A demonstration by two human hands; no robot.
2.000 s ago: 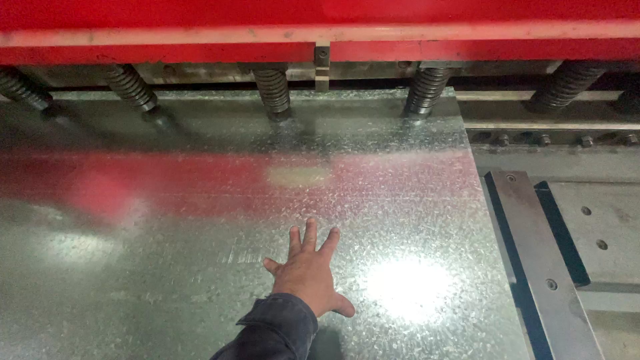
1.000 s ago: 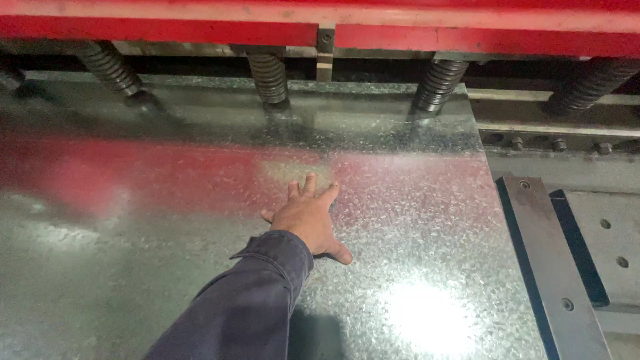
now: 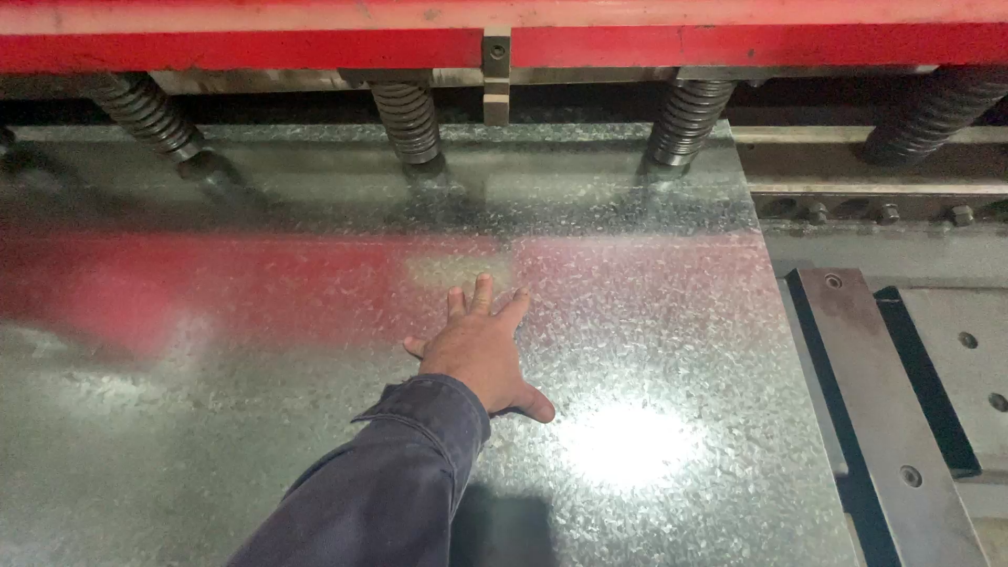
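Observation:
My left hand lies palm down on a spangled galvanized steel sheet, its fingers spread and nothing held. A dark sleeve covers the wrist and forearm, which come in from the bottom edge. Beyond the fingertips, the sheet's far part runs beneath a row of coiled-spring hold-downs, one ahead of the hand and another near the sheet's far right corner. My right hand is out of the picture.
A red machine beam spans the top, with a small metal bracket on its front. Right of the sheet lie a bolted flat steel bar, a plate with holes and a row of bolts. The sheet mirrors the beam and a bright lamp.
My left hand has moved forward over the sheet, closer to the hold-downs, and more of the sleeve shows. The fingers were spread in the earlier frames as well.

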